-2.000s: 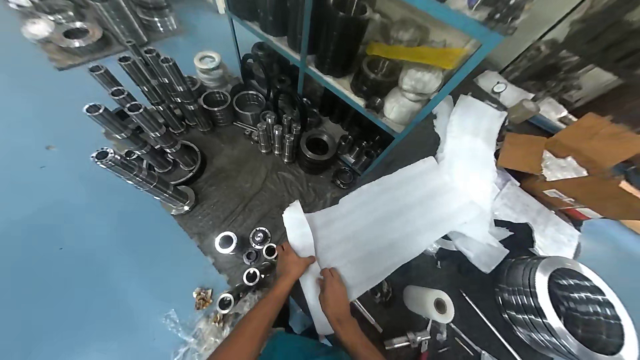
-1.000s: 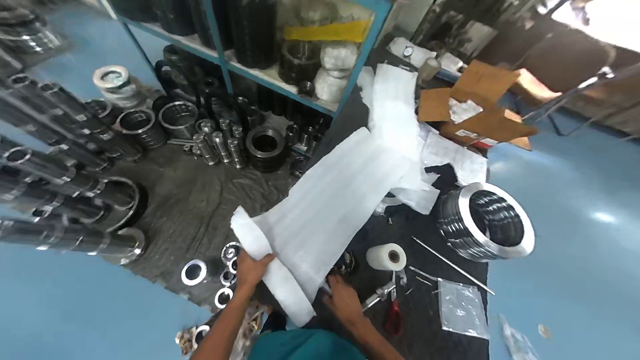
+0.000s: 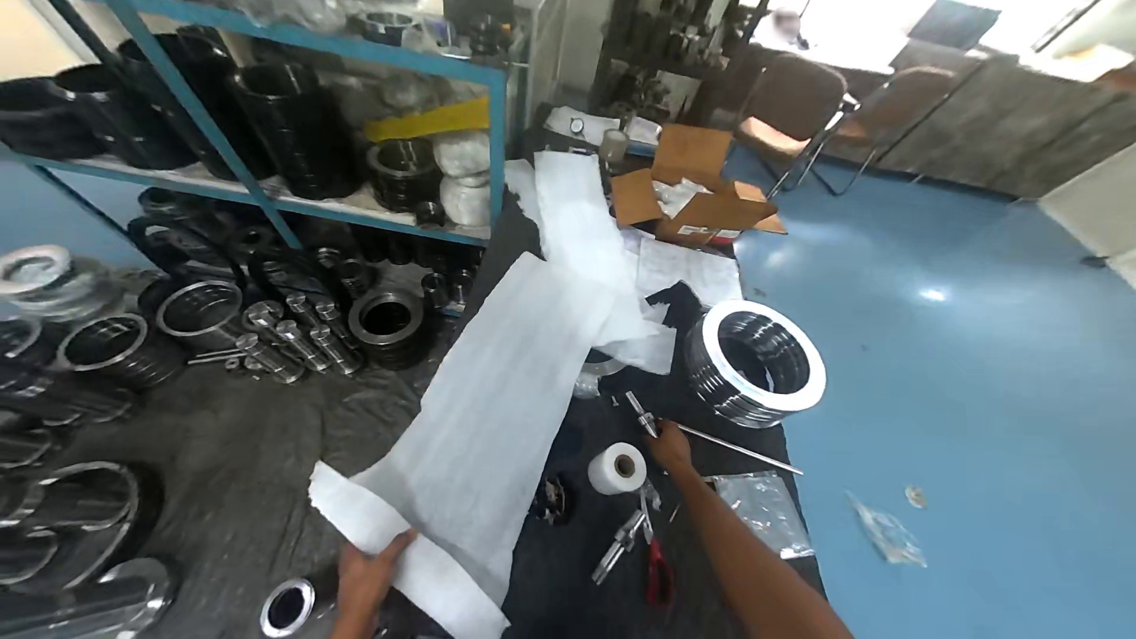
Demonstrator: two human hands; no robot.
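My left hand (image 3: pixel 368 568) holds the folded near end of a long white foam sheet (image 3: pixel 497 399), thumb on top. The sheet runs away over the black-covered table. My right hand (image 3: pixel 672 448) is closed on a small metal shaft-like part (image 3: pixel 641 414), beside a long thin metal rod (image 3: pixel 737 448). Left of that hand stands a white roll of film (image 3: pixel 617 469). Nearer lie another metal shaft part (image 3: pixel 619 546) and red-handled scissors (image 3: pixel 658 572). A stack of large metal rings (image 3: pixel 754 364) sits beyond my right hand. A clear plastic bag (image 3: pixel 763 510) lies by my right forearm.
A blue-framed shelf (image 3: pixel 373 213) with black cylinders stands at upper left. Metal rings and cylinders (image 3: pixel 386 319) fill the left side. An open cardboard box (image 3: pixel 697 200) is at the table's far end, with folding chairs (image 3: pixel 794 106) behind. Blue floor (image 3: pixel 967 373) lies to the right.
My right hand has left the foam sheet's near end and moved right and forward, onto the small metal part. My left hand still holds the folded end. The view has swung right.
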